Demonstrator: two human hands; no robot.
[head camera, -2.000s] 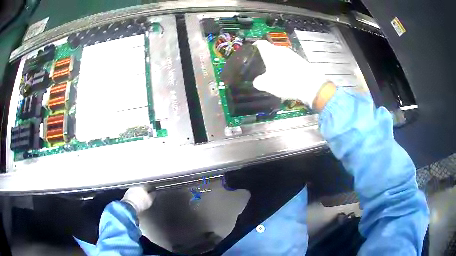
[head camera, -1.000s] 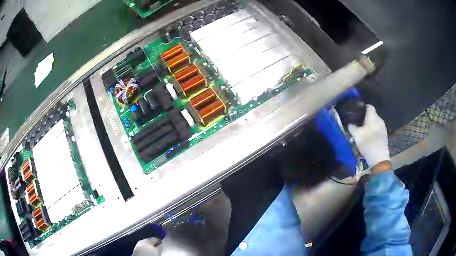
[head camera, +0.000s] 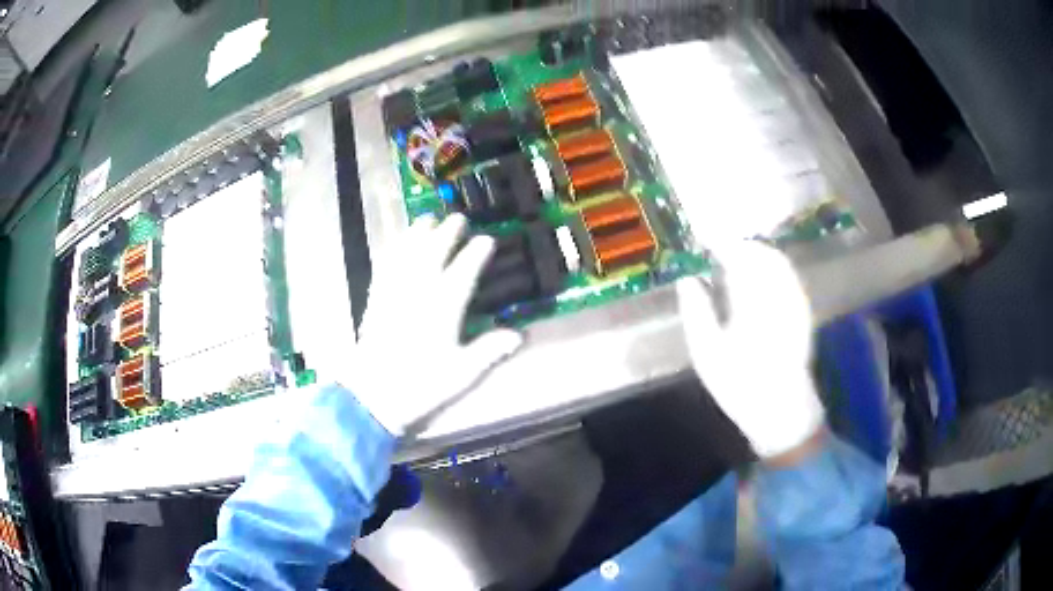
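A populated green circuit board lies in a silver carrier frame on the conveyor. It has three orange-copper coils, a toroidal coil and a white plate area. My left hand, gloved white, is spread over the frame's near left corner, fingertips at the board's black parts. My right hand, gloved white, is over the near edge of the frame, below the white plate area. Its fingertips reach the board's edge. Neither hand visibly holds anything; exact contact is unclear.
A second board lies in a frame to the left. The conveyor rail runs along the near side. A blue holder with dark items hangs at the right end. A white paper lies on the green surface behind. Part of another board shows at lower left.
My right hand has left the dark item at the blue holder and moved left to the frame edge. My left hand has risen from below the rail onto the frame. The view has turned.
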